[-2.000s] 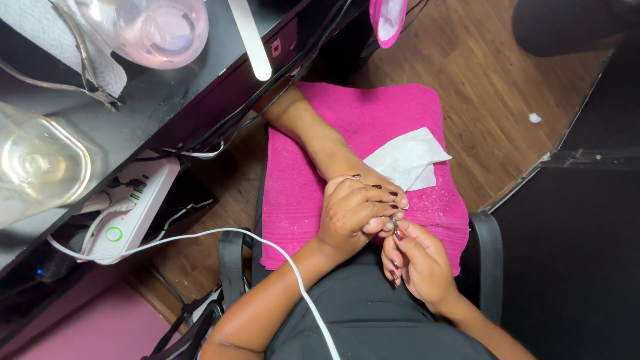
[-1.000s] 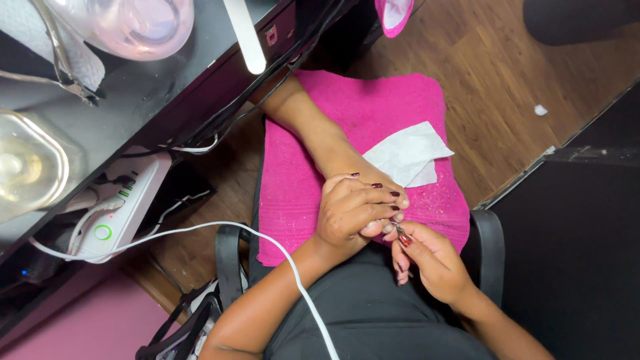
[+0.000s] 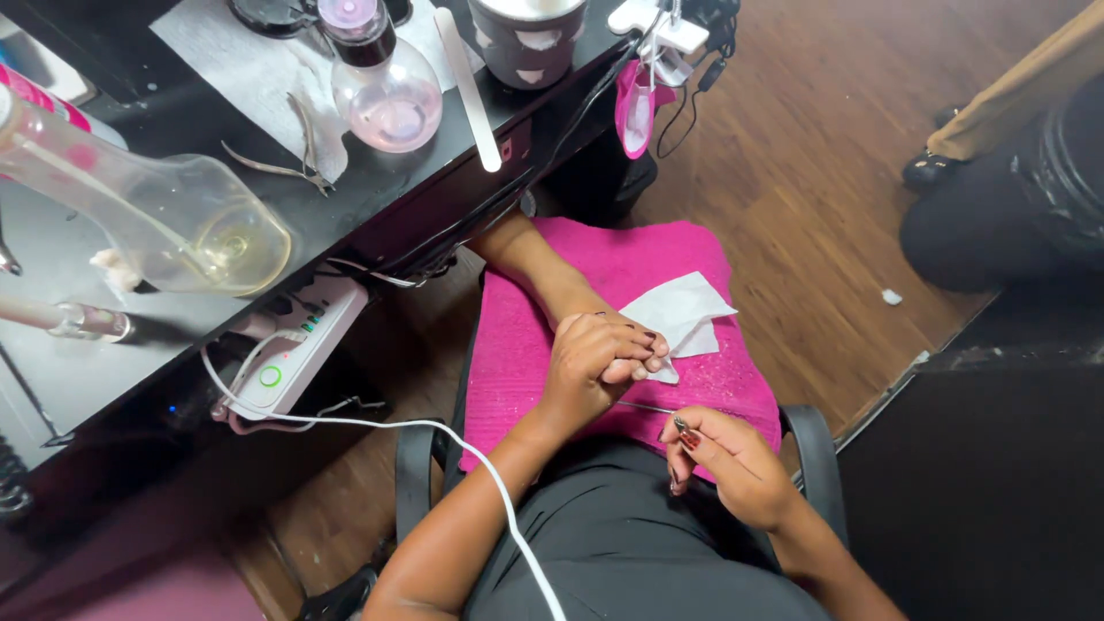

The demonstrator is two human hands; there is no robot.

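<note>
Another person's bare foot (image 3: 552, 274) rests on a pink towel (image 3: 517, 345) over my lap. My left hand (image 3: 588, 362) is wrapped around the toes. To the lower right, apart from the foot, my right hand (image 3: 720, 457) pinches a thin metal manicure tool (image 3: 649, 407) between thumb and fingers; its slim shaft points left over the towel, and the rest is hidden in my fingers. A white paper tissue (image 3: 686, 315) lies on the towel beside the toes.
On the black desk (image 3: 379, 194) at left are cuticle nippers (image 3: 297, 164), a nail file (image 3: 468, 90), a pump bottle (image 3: 392, 103) and a clear plastic bottle (image 3: 207, 228). A white cable (image 3: 466, 444) from a power strip (image 3: 297, 345) crosses my left forearm. Another person's leg (image 3: 1005, 82) is at upper right.
My right hand has moved away from the toes, down and to the right, with the tool in it. My left hand stays on the foot. The view has shifted, showing more desk and floor.
</note>
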